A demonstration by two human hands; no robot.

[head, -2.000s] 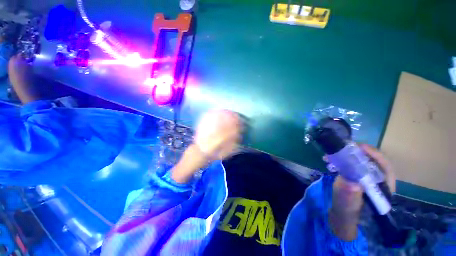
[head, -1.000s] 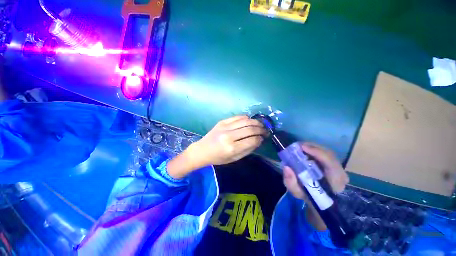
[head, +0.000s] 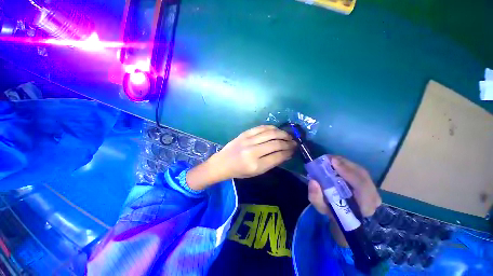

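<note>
My left hand (head: pixel 259 151) holds the near-left edge of a round black part (head: pixel 298 129) at the bench's front edge; the fingers hide much of it. Crinkled clear plastic film (head: pixel 309 120) shows behind the part. My right hand (head: pixel 351 186) grips a glue dispensing syringe (head: pixel 338 197), black with a lilac-white wrap. It slants up and left, and its blue needle tip (head: pixel 294 130) is at the black part; whether they touch I cannot tell.
Green bench (head: pixel 232 43). Gooseneck lamp (head: pixel 57 21) glares pink at left, beside the orange-red fixture frame (head: pixel 127 32). Tan cardboard (head: pixel 443 156) and white wipe (head: pixel 486 89) at right, yellow tool holder (head: pixel 338 4) at top. Blister trays at left (head: pixel 178 143) and right (head: pixel 402 234) below the edge. Blue sleeve (head: pixel 48 140) at left.
My left hand has come right to the black part, and the syringe has swung from above the film so its tip is at the part. Over the last second both hands barely moved.
</note>
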